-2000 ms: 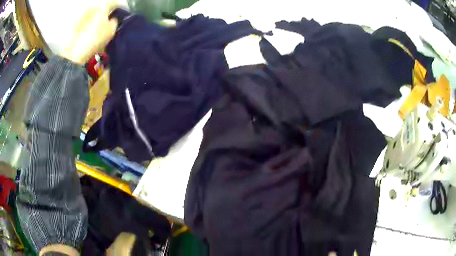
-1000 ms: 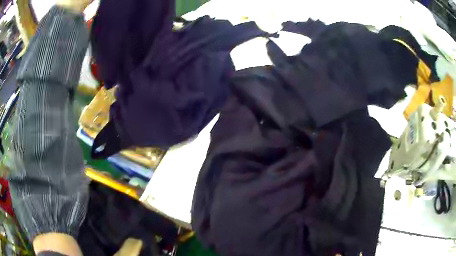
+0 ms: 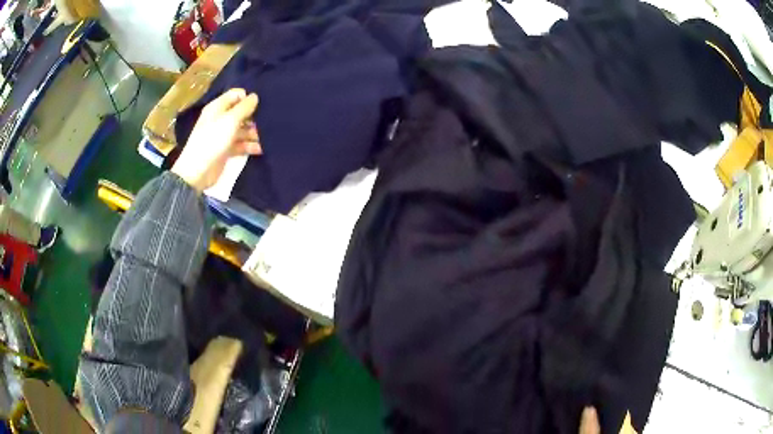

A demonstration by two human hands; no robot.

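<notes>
My left hand is at the left edge of the navy garment pieces, its fingers bent over the cloth edge. A white paper slip shows just under the hand. Whether the fingers pinch the cloth or the slip is unclear. Large black garment panels lie bunched over the table and hang down its front. Only a fingertip of my right hand shows at the bottom edge, against the black cloth; the rest is cut off.
The sewing machine stands at the right, with black scissors beside it. Mustard strips lie behind it. The white table corner shows left of the panels. A red fire extinguisher and green floor are at the left.
My left hand has come down from the top left to the navy pile's near-left edge. The navy cloth that was lifted now lies flatter. A fingertip now shows more clearly at the bottom.
</notes>
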